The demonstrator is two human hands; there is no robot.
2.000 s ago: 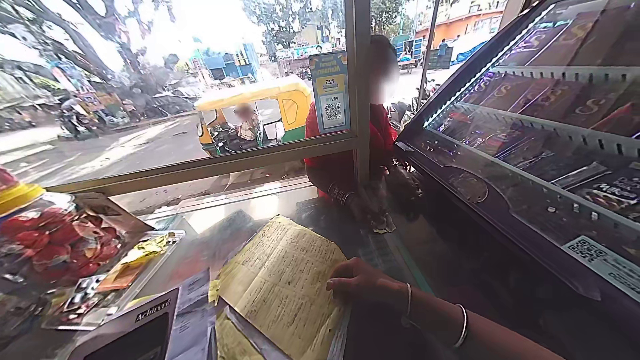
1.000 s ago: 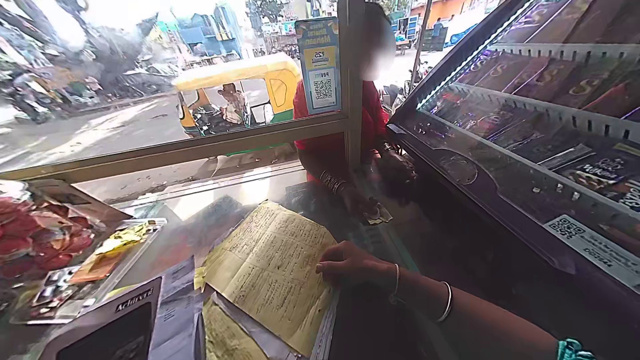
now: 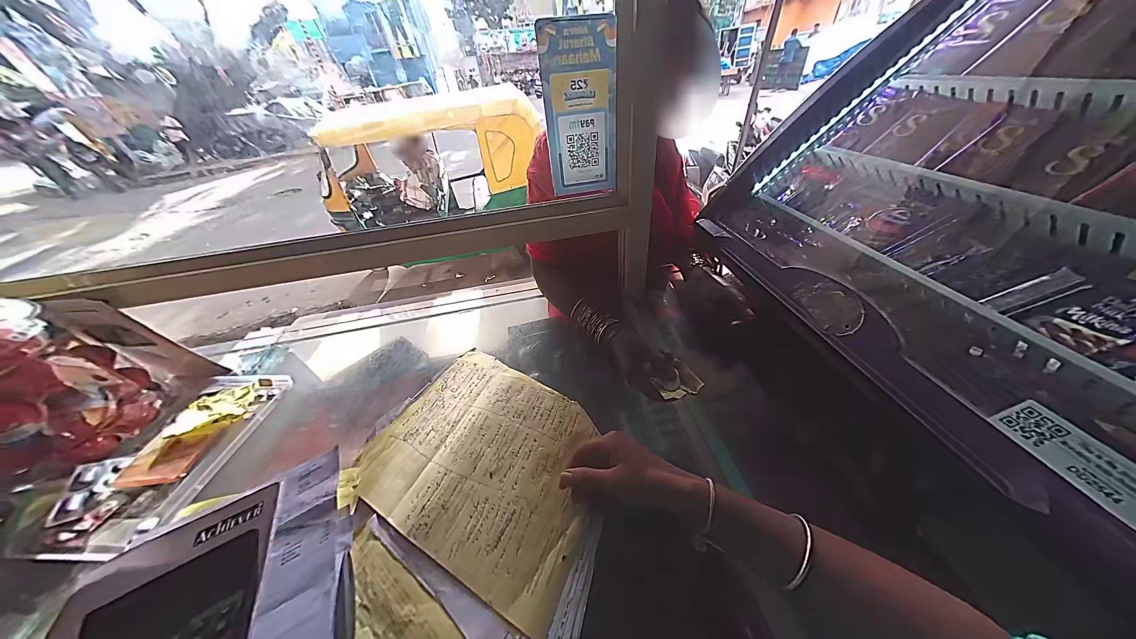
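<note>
My right hand (image 3: pixel 617 475), with two bangles on its wrist, rests on the right edge of a yellowed, handwritten page (image 3: pixel 484 470). The page tops a worn stack of papers or an open notebook on the glass counter. Whether the fingers pinch the page or just lie on it, I cannot tell. My left hand is out of view. Beyond the papers, a person in red (image 3: pixel 577 257) stands on the far side of the counter, with a bangled hand (image 3: pixel 637 355) on a small crumpled paper (image 3: pixel 676 382), perhaps a banknote.
An electronic weighing scale or similar device (image 3: pixel 177 568) stands at lower left. Behind it are a tray of packets (image 3: pixel 257 417) and a jar of red-wrapped items (image 3: pixel 71 390). A chocolate display case (image 3: pixel 852 328) slopes along the right. A window frame (image 3: pixel 426 235) crosses the counter's far side.
My right hand stays at the page's right edge. The other person's hand remains by the small crumpled paper. The view has shifted slightly.
</note>
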